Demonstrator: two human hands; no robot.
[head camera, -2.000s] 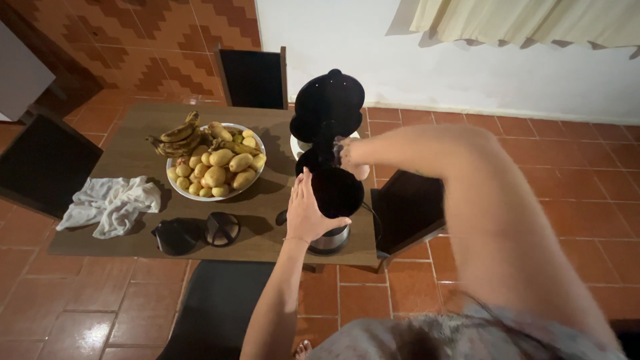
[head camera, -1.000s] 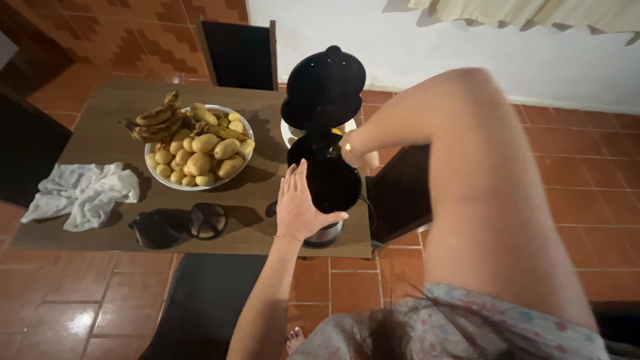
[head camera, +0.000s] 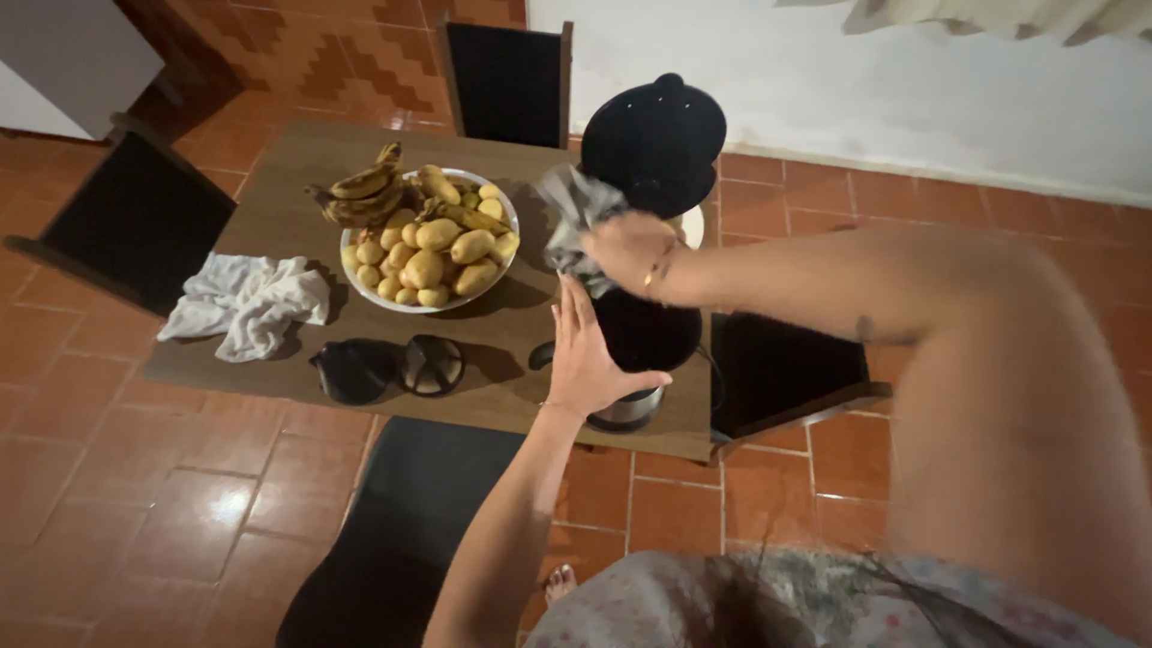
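Observation:
A black appliance that looks like a coffee maker (head camera: 650, 333) stands at the table's right end, its round black lid (head camera: 655, 144) raised at the back. My left hand (head camera: 589, 355) rests spread against the near left side of its body. Above the body's back left edge, my right hand (head camera: 634, 250) grips a crumpled grey cloth (head camera: 576, 216), blurred by motion. The cloth hides part of the appliance. A steel-coloured part (head camera: 625, 412) shows low at the front.
A white bowl (head camera: 353, 286) of potatoes stands mid-table with bananas (head camera: 364, 193). On the wooden table (head camera: 504, 391) lie a white cloth (head camera: 247, 301), a black container (head camera: 355, 371) and a round black part (head camera: 432, 364). Chairs (head camera: 508, 81) surround the table.
My right hand has come up and left out of the appliance, and the grey cloth now shows plainly in it. My left hand stays on the appliance's side.

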